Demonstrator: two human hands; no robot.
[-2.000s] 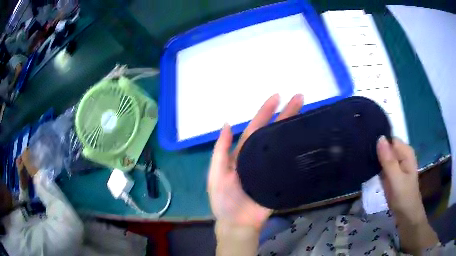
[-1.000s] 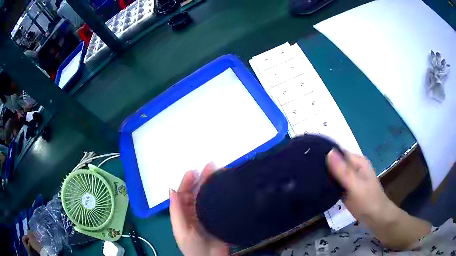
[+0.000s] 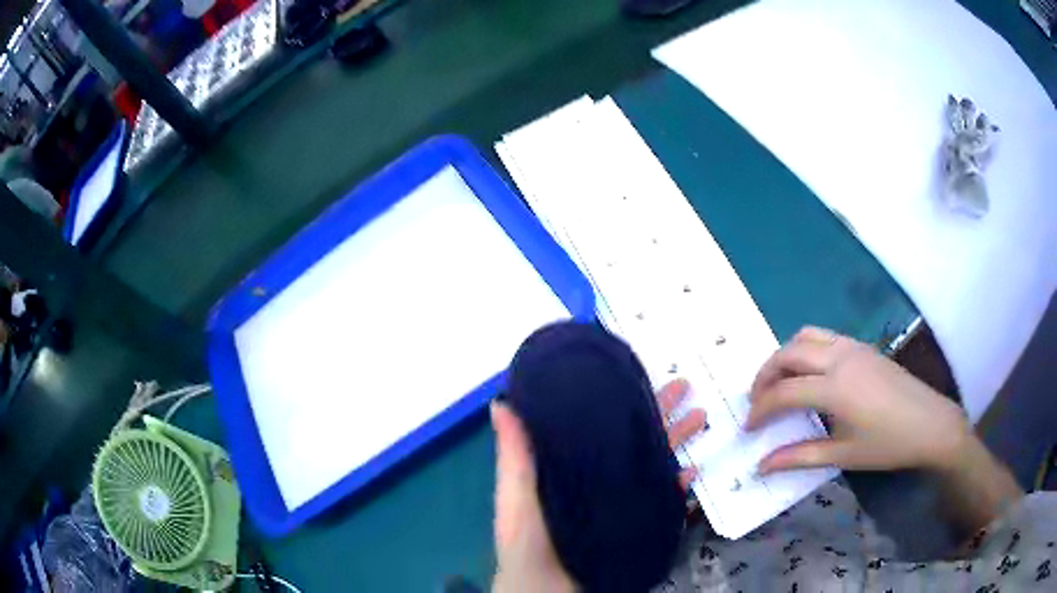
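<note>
My left hand [image 3: 524, 510] holds the black oval plastic housing [image 3: 597, 458] upright at the lower middle, thumb on its left edge and fingertips showing past its right edge. The housing's surface looks plain and dark. My right hand [image 3: 840, 405] is off the housing. Its fingertips touch the near end of the white label sheets [image 3: 649, 266], with fingers apart; whether a label is between them cannot be told. The sheets lie stacked on the green bench, with faint grid lines and small dark dots.
The blue tray [image 3: 400, 463] with white lining lies left of the sheets. A light green fan [image 3: 153, 500] stands at lower left. Crumpled gloves [image 3: 966, 162] lie on a large white sheet [image 3: 864, 127] at right. Blister trays [image 3: 214, 72] are across the line.
My right hand has let go of the housing and moved to the label sheets. My left hand alone now holds the housing, which has turned from sideways to upright. The view has shifted right.
</note>
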